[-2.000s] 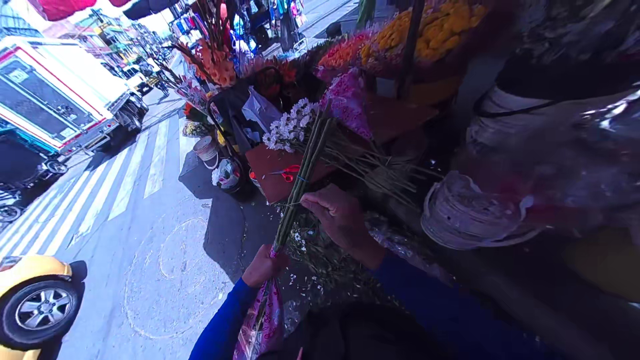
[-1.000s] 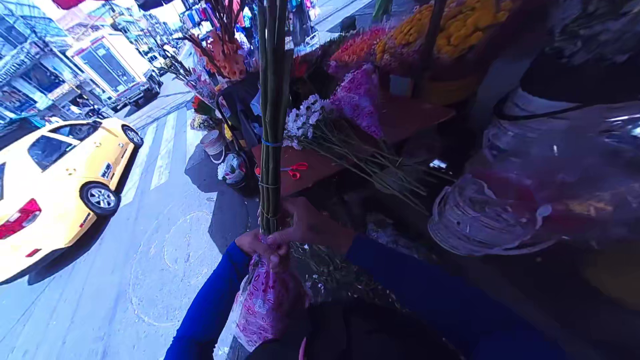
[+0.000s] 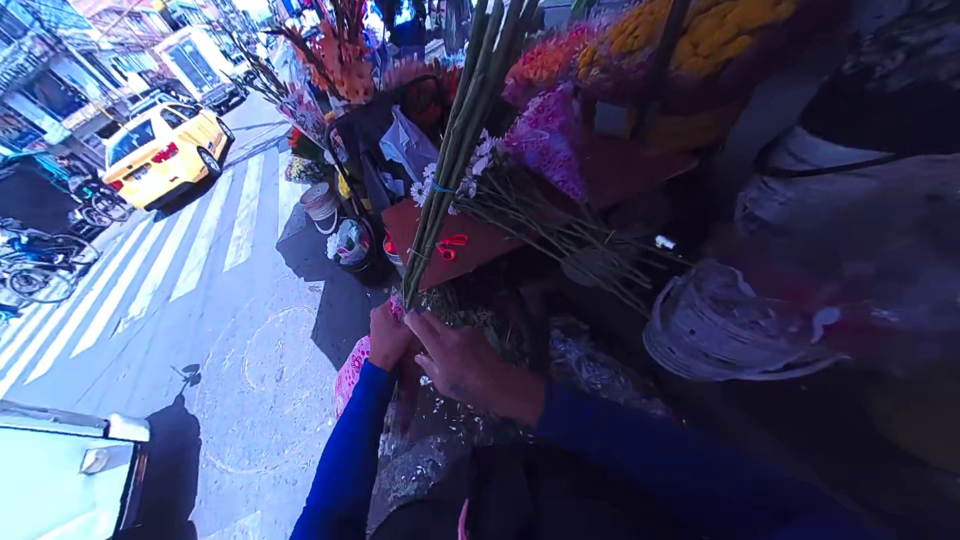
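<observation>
My left hand (image 3: 391, 335) is closed around the lower part of a bouquet in pink patterned wrapping (image 3: 351, 375). Long green flower stems (image 3: 450, 161) rise above it, tied with a thin blue band. My right hand (image 3: 461, 364) lies beside the left at the foot of the stems, its fingers touching the bundle; whether it grips is unclear. Behind the stems, red-handled scissors (image 3: 451, 247) rest on a reddish-brown board (image 3: 480, 259). White daisy-like flowers (image 3: 484, 154) and another pink-wrapped bunch (image 3: 551, 142) lie farther back, with loose stems (image 3: 570, 232) reaching right.
At right stands a large pale bucket (image 3: 735, 322), partly under clear plastic. Orange and yellow flowers (image 3: 697, 37) fill the back. Small buckets (image 3: 319, 202) stand by the road at left. A yellow taxi (image 3: 169, 150) is near the crosswalk; a pale vehicle (image 3: 60, 465) shows lower left.
The stems stood upright and now lean up to the right. My right hand was gripping near the wrapping and now has its fingers extended. The yellow taxi has moved farther up the street.
</observation>
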